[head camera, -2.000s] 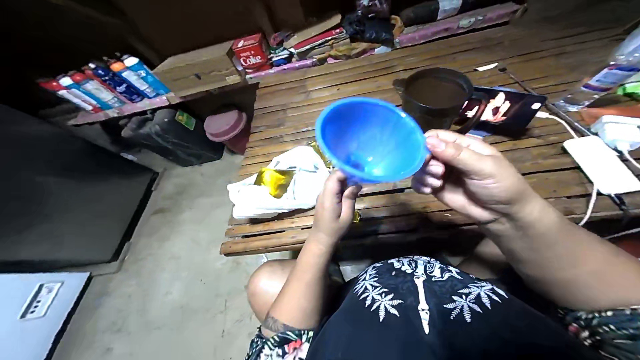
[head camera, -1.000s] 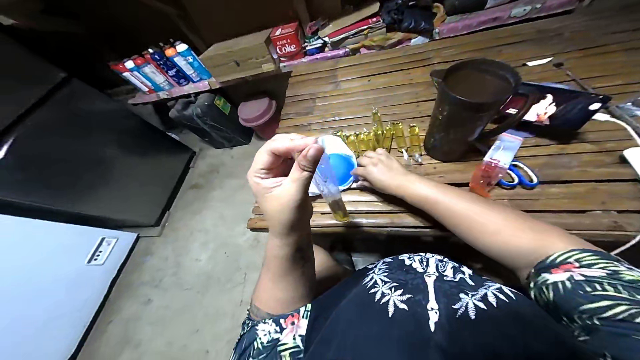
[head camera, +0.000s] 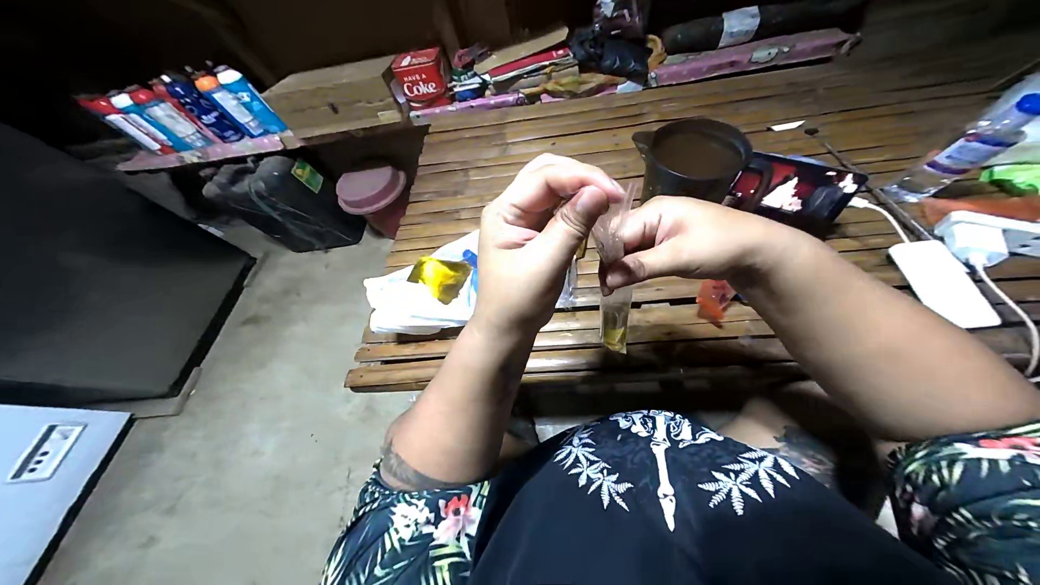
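Note:
A narrow clear plastic bag [head camera: 616, 313] hangs upright over the front of the bamboo-slat table, with a little yellow liquid at its bottom. My left hand [head camera: 540, 236] pinches its top edge between thumb and forefinger. Lower down, my right hand [head camera: 678, 244] grips the bag's upper part from the other side. Behind my left hand, a white plastic bag [head camera: 406, 307] lies on the table with a yellow packet [head camera: 439, 278] on it. A bit of blue shows beside it, mostly hidden. The dark plastic pitcher [head camera: 699, 154] stands behind my right hand, holding a brown liquid.
Right of the pitcher lies a phone [head camera: 800, 191] with a lit screen. Farther right are a white power bank [head camera: 944, 283], a charger with cables [head camera: 979, 240] and a plastic bottle [head camera: 967, 150]. An orange-red packet [head camera: 715, 301] lies near my right wrist. Spray cans line the left shelf [head camera: 203, 154].
The blue funnel-like cup, held in both hands two seconds ago, is out of my hands. My right hand has come from the table to the clear bag, which my left hand held one second ago.

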